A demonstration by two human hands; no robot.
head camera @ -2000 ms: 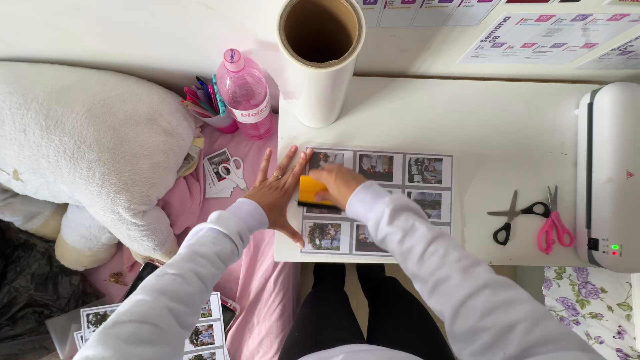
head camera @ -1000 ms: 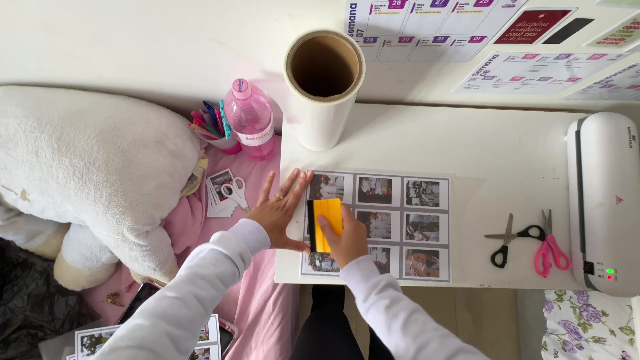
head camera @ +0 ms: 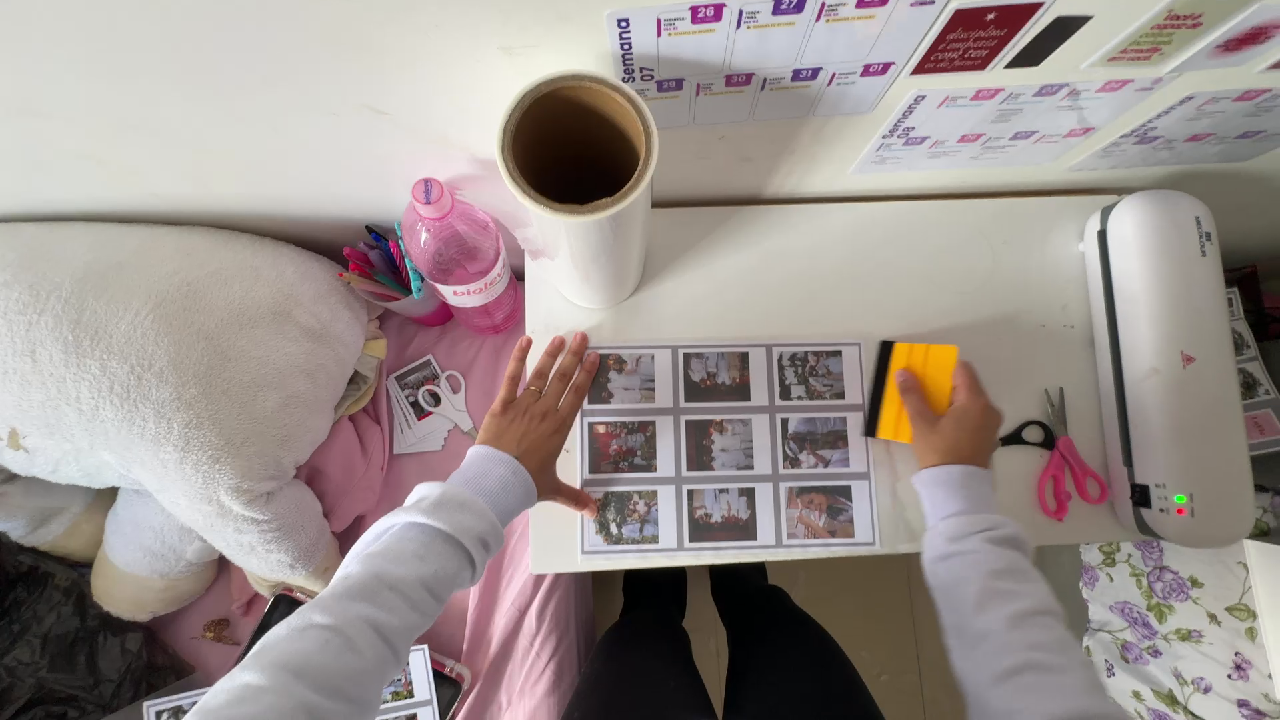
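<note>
A sheet of small printed photos (head camera: 725,480) lies flat on the white table (head camera: 760,260), under what looks like clear film. Fingers spread, my left hand (head camera: 540,425) presses on the left edge of the sheet and holds nothing. My right hand (head camera: 950,420) grips a yellow squeegee card (head camera: 922,385) with a black edge, just past the sheet's right edge. Beside that hand lie pink-handled scissors (head camera: 1070,475) and black-handled scissors (head camera: 1030,434), partly hidden by my fingers. Behind the sheet stands a large roll of clear film (head camera: 590,240).
A white laminator (head camera: 1165,370) with lit lamps stands at the right. Left of the table are a pink bottle (head camera: 465,260), a cup of pens (head camera: 385,280), white scissors (head camera: 447,402) on cut photos (head camera: 410,430), and a large plush toy (head camera: 180,400). Printed calendars hang on the wall.
My right hand has moved the yellow squeegee card from the left part of the photo sheet to beyond its right edge. My left hand still presses at the sheet's left edge.
</note>
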